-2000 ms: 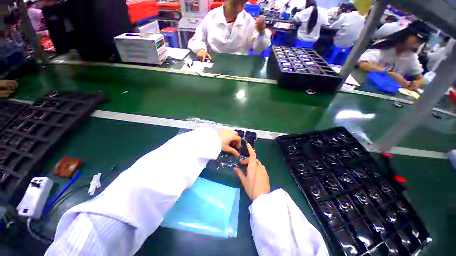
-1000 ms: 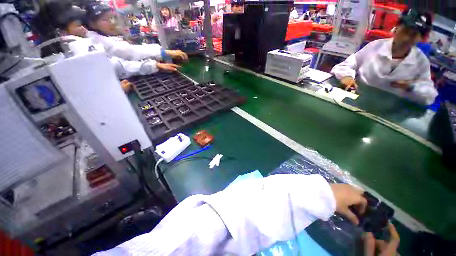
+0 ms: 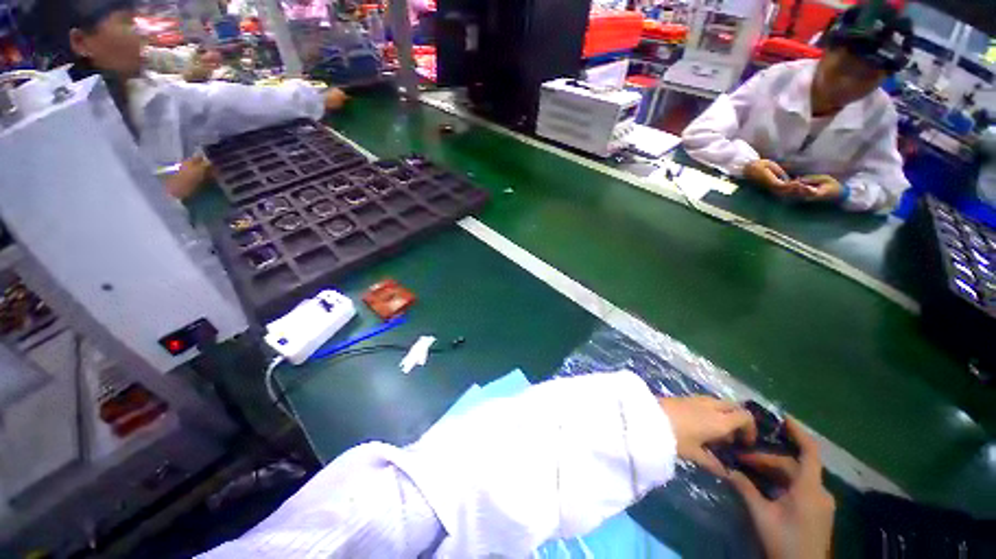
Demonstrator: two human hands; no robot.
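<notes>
Small black units (image 3: 769,424) lie at the right end of crinkled clear plastic (image 3: 628,358), at lower right. My left hand (image 3: 699,428) reaches in from the left, fingers and thumb bent around a black unit. My right hand (image 3: 795,497) meets it from the right, thumb and fingers around the same dark unit; fingers hide most of it. A light-blue sheet (image 3: 617,540) lies partly under my left sleeve.
Left are black parts trays (image 3: 360,238), a white box (image 3: 311,325), brown piece (image 3: 389,298), blue stick (image 3: 358,339) and white-tagged cable (image 3: 417,353). A grey machine (image 3: 120,218) stands far left. A dark tray edge (image 3: 928,530) shows lower right. People sit opposite and left.
The view has swung left since the oldest frame, so my hands now appear at lower right. Both hands stay together at the black units. The person opposite has brought both hands together.
</notes>
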